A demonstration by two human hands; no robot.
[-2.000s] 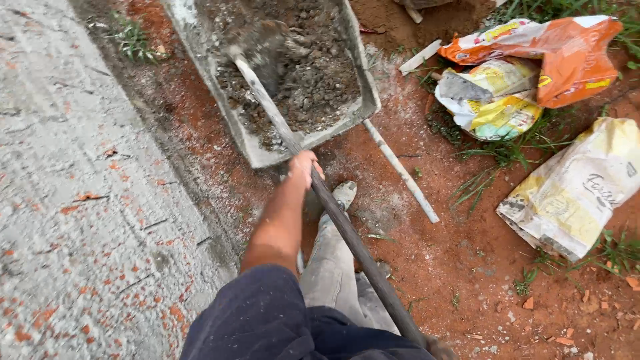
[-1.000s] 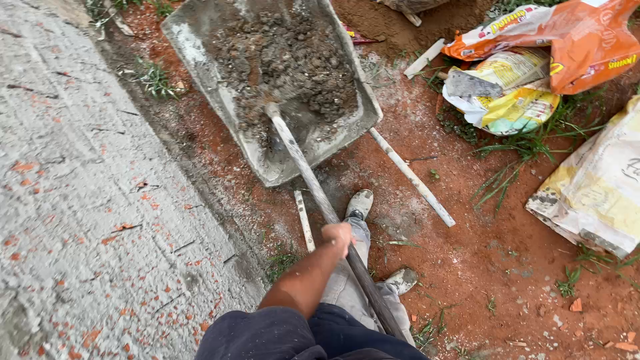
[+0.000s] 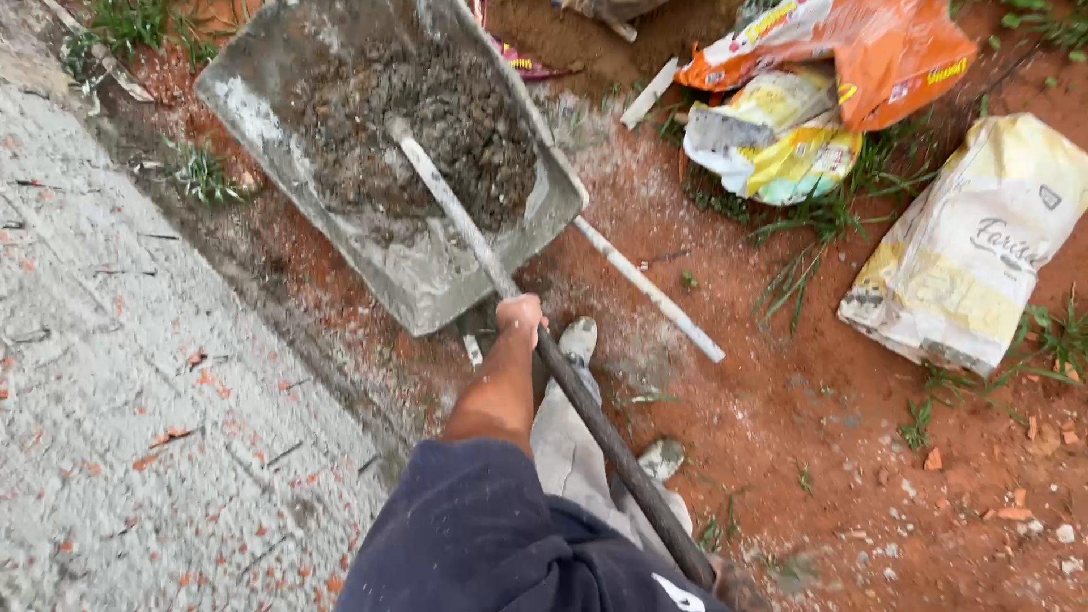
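My left hand [image 3: 520, 316] is closed around the middle of a long wooden tool handle [image 3: 595, 416]. Low in the view, my right hand [image 3: 733, 585] is at the handle's rear end, blurred and partly cut off. The handle slants over the near rim of a grey metal wheelbarrow [image 3: 408, 293], and its far end goes into wet grey-brown mortar [image 3: 442, 127]. The tool's blade is hidden in the mix, so its kind cannot be told. One pale wheelbarrow handle [image 3: 650, 285] sticks out to the right of my left hand.
A rough mortar-covered surface [image 3: 153, 382] with brick bits and wire ends lies left. On the red soil at right are a white and yellow bag [image 3: 969, 246], an orange plastic bag [image 3: 901, 64] and a crumpled yellow bag [image 3: 782, 144]. My shoes [image 3: 579, 340] stand near the wheelbarrow.
Since one second ago the tool's far end has moved from near the wheelbarrow's close end deeper into the mortar. My left hand has stayed closed on the handle.
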